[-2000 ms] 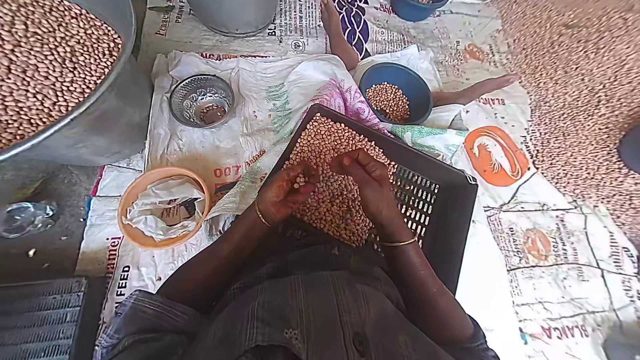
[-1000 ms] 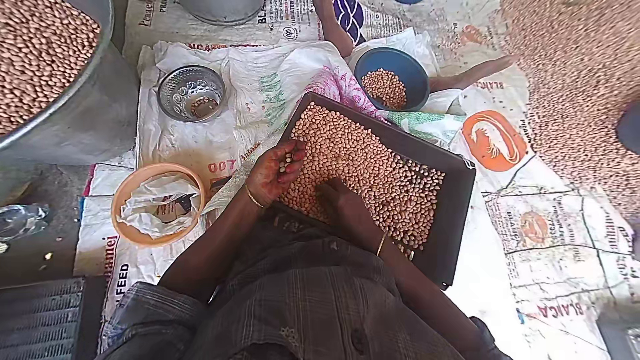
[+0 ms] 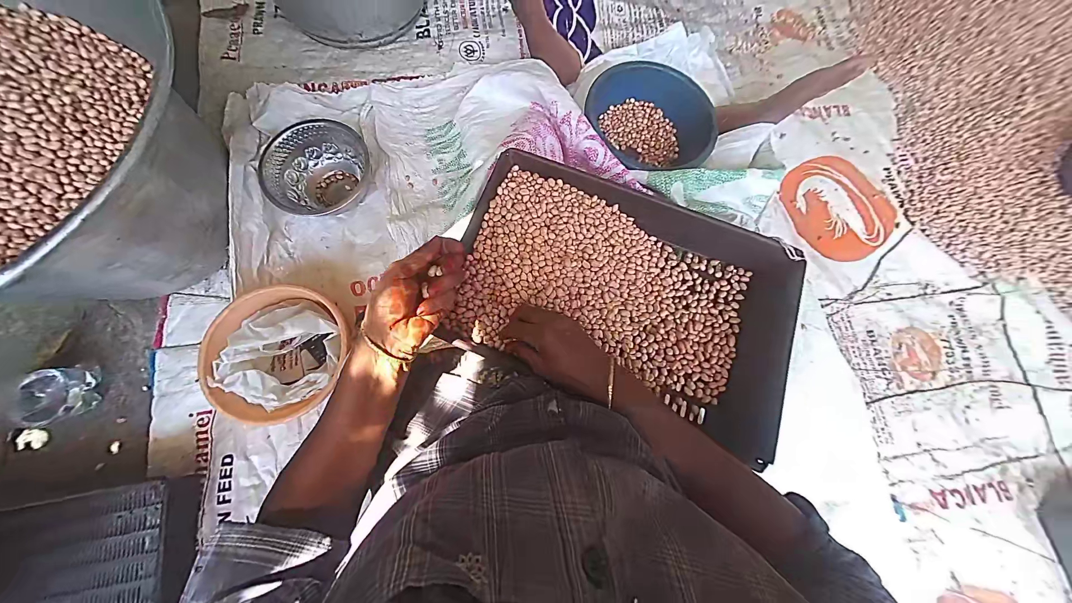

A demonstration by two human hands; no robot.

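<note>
A black slotted plastic tray (image 3: 758, 394) lies tilted across my lap, spread with shelled nuts (image 3: 586, 260) that look like peanuts. At the tray's left edge, my left hand (image 3: 414, 301) is curled palm up around a few pale nuts. My right hand (image 3: 548, 343) rests on the nuts near the tray's lower edge, its fingertips partly hidden, so whether it grips any is unclear. Beyond the tray is a blue bowl (image 3: 710, 126) with some nuts in it. A patterned metal bowl (image 3: 289, 159) with a few bits inside stands to the upper left.
An orange plastic bowl (image 3: 219, 368) lined with a white bag sits left of my forearm. A large metal pot (image 3: 180, 193) full of nuts is at far left. Printed sacks (image 3: 946, 335) cover the ground, with a nut heap (image 3: 988, 126) at upper right. Another person's foot (image 3: 796, 90) lies beside the blue bowl.
Two seconds ago both hands were raised over the tray. My right hand has gone down to the nuts and moved left toward the tray's lower edge. The nuts now cover more of the slotted base.
</note>
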